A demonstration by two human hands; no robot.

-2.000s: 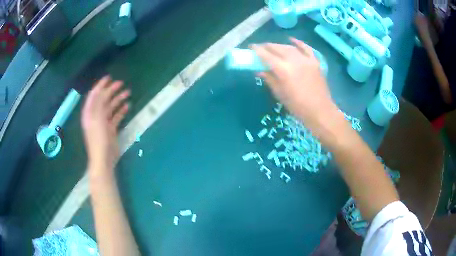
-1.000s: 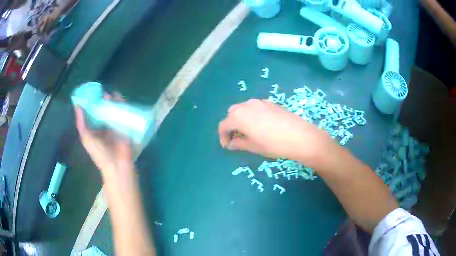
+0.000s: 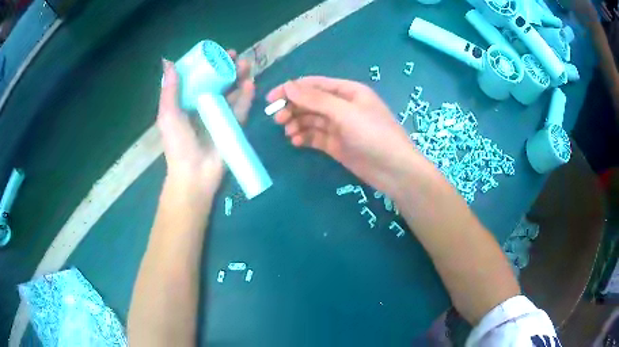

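Observation:
A light-blue fan housing (image 3: 231, 146) lies in my left hand (image 3: 190, 139). Its round head is between my thumb and fingers, and its handle slants down to the right. My right hand (image 3: 339, 122) is just right of the housing, not touching it. It pinches a small light-blue clip (image 3: 275, 106) between thumb and fingertips. The handle openings are not visible on the side facing me. A pile of small clips (image 3: 451, 139) lies to the right, partly behind my right forearm.
Several fan housings (image 3: 499, 71) are heaped at the upper right, and one (image 3: 548, 146) stands apart at the right. A clear bag of small parts (image 3: 71, 308) is at lower left. A pale strip (image 3: 102, 176) edges the conveyor, where another housing (image 3: 8, 203) lies.
My left hand took hold of a housing and has brought it right, with its handle now pointing down. My right hand released a housing at the heap, moved to the clips, then rose with one.

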